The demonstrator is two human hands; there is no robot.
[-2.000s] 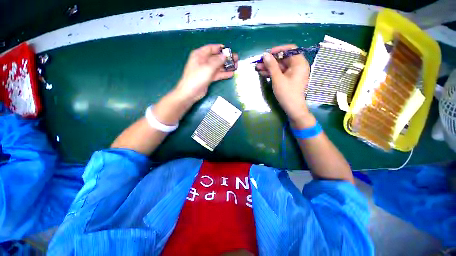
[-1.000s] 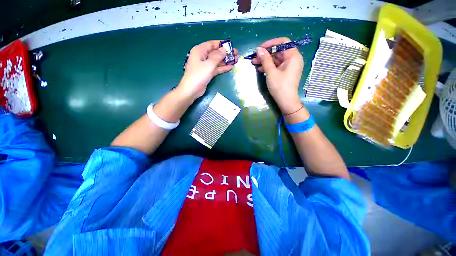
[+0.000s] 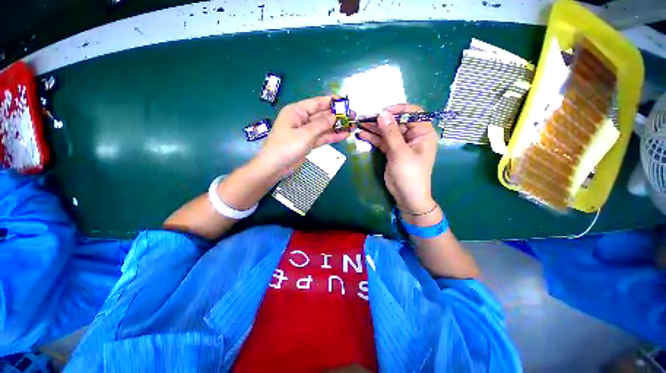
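Observation:
My left hand (image 3: 298, 132) holds a small electronic module (image 3: 341, 109) with a dark, blue edge and a pale centre, upright between the fingertips. My right hand (image 3: 407, 154) holds dark patterned tweezers (image 3: 420, 116), their tip at the lower part of the module; whether the tip touches it cannot be told. Two more modules lie on the green table (image 3: 182, 95), one above my left hand (image 3: 270, 87) and one left of it (image 3: 257, 130). A striped adhesive sheet (image 3: 310, 177) lies below, partly under my left hand. A white sheet (image 3: 374, 87) lies behind the hands.
Overlapping striped sheets (image 3: 482, 95) lie beside a yellow basket (image 3: 629, 109) holding amber segmented strips (image 3: 569, 135). A red tray (image 3: 33, 131) with white pieces is at the left edge. A white fan-like grille (image 3: 656, 146) is at the right edge. Blue sleeves of other people show both sides.
Both hands have moved down towards my chest, with module and tweezers. Two modules now show on the table by my left hand. The white sheet now shows as a clear rectangle behind the hands.

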